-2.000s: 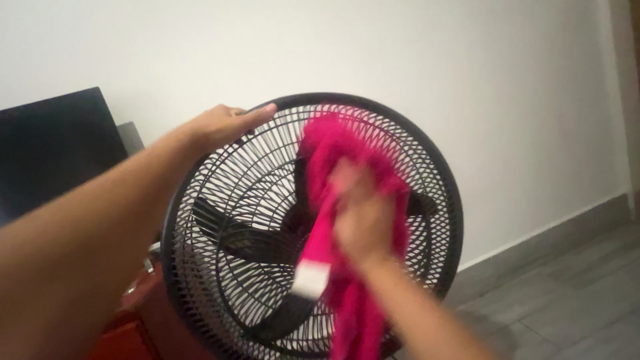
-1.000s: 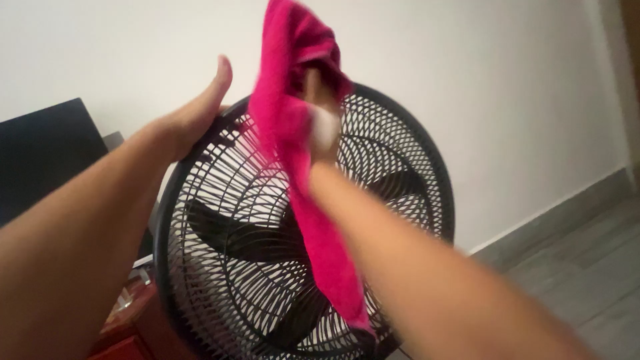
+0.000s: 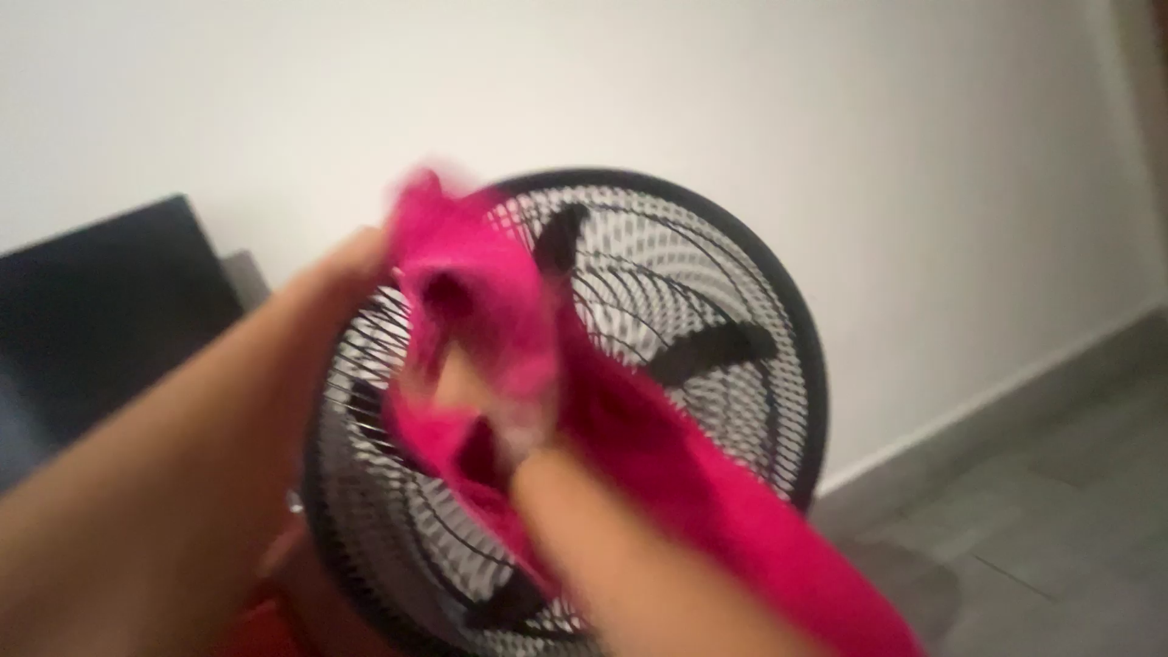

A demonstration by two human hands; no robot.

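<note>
A round fan with a black wire grille (image 3: 721,401) and dark blades fills the middle of the view, tilted. My right hand (image 3: 461,379) is wrapped in a bright pink cloth (image 3: 639,429) and grips it against the upper left of the grille; folds cover most of the fingers. The cloth's long end trails over my forearm to the lower right. At the fan's upper left rim is my left hand (image 3: 360,255), its fingers largely hidden behind the cloth, seemingly steadying the rim. Motion blurs both hands.
A dark flat panel, perhaps a screen (image 3: 100,319), stands at the left. Below the fan, at the lower left, a red surface (image 3: 265,630) shows. A pale wall (image 3: 912,182) rises behind, with a grey baseboard (image 3: 985,392) and grey floor tiles (image 3: 1031,529) at the right.
My right hand with the pink cloth has moved from the grille's right part, over the top rim, to its upper left. My left hand stays by the upper left rim.
</note>
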